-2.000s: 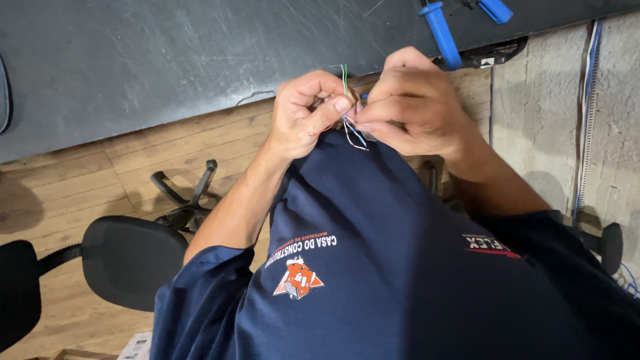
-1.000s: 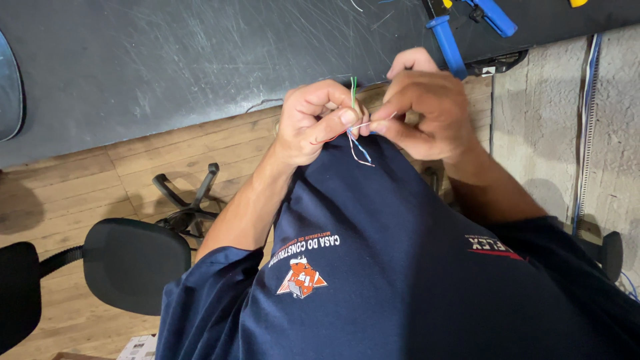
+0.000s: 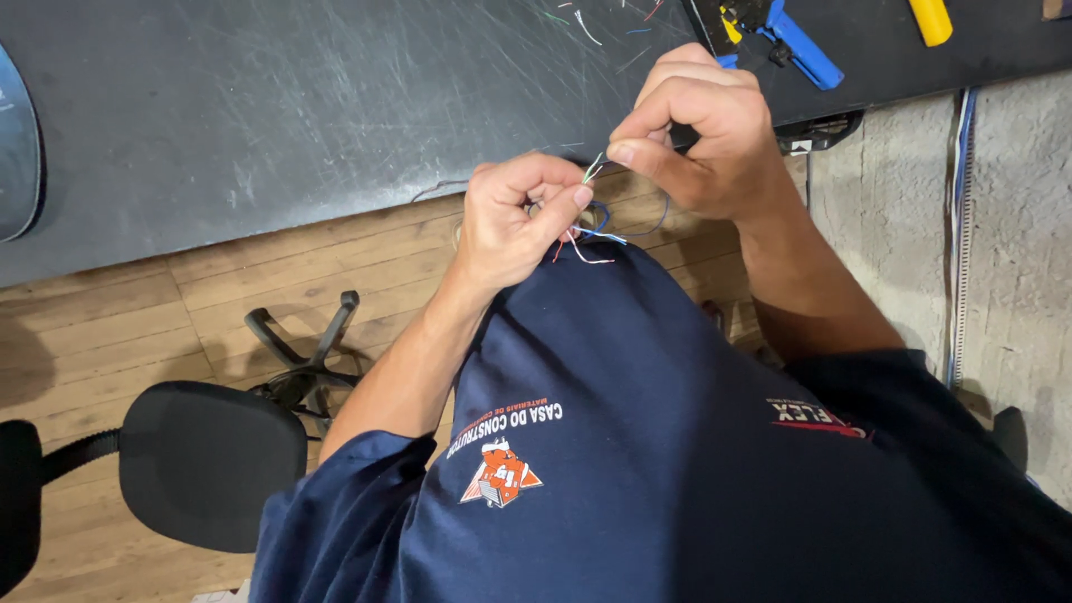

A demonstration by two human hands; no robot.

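My left hand pinches the untwisted thin wires of a cable between thumb and forefinger. Green and white wire ends stick up past the fingertips, while blue-and-white wires and a red-and-white wire splay out below. Part of a blue cable hangs behind and beneath the hand. To the right, my right hand has its thumb and forefinger tips together, just beside the upright wire ends and apart from my left hand. Nothing shows between those fingertips.
Wire scraps lie on the dark tabletop. A blue-handled tool and a yellow object lie at its upper right. A black office chair stands lower left. Cables run along the concrete wall at right.
My right hand has moved up and away from the wires, which it was handling beside my left hand. The red-and-white wire that stretched between the hands now hangs loose below my left hand.
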